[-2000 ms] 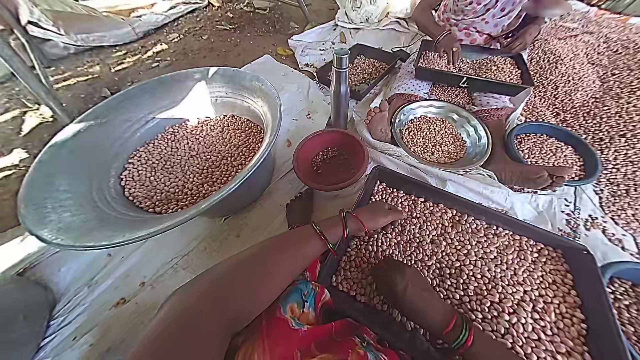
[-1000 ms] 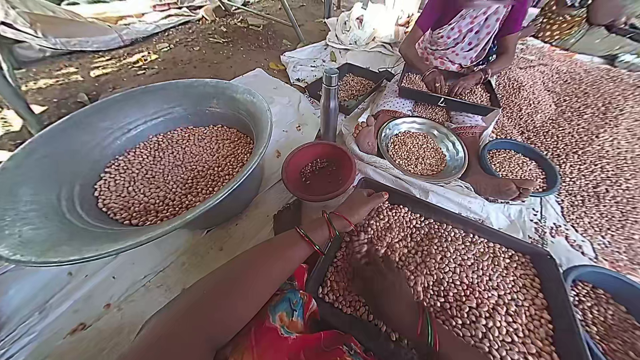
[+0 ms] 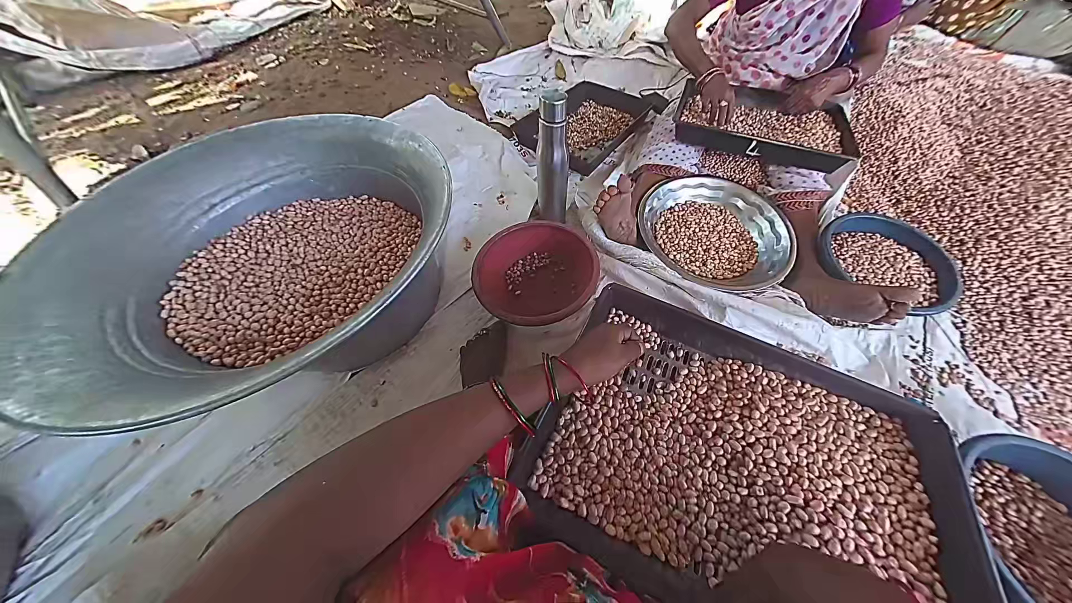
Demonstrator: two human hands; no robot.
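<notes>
Shelled peanuts [image 3: 754, 452] cover most of a dark slotted tray [image 3: 963, 502] that rests close to my lap. At the tray's upper left corner, my left hand [image 3: 610, 350] lies on the nuts with its fingers curled, beside a patch of bare slots; whether it holds any nuts is hidden. My right hand [image 3: 804, 578] shows only in part at the bottom edge, low over the nuts, its fingers out of sight. Just beyond my left hand stands a red bowl [image 3: 536, 297] with a few small nuts inside.
A large metal basin [image 3: 368, 335] of nuts stands left. Beyond the red bowl is a steel bottle [image 3: 553, 159]. Ahead, another person's hands [image 3: 716, 96] work at a second tray [image 3: 766, 151], near a steel plate [image 3: 775, 272] of nuts. Blue tubs [image 3: 950, 276] and a nut heap [image 3: 988, 193] lie right.
Slots now show bare beside my left hand, where nuts lay before. My right hand has moved from the tray's middle left down to the bottom edge of the view.
</notes>
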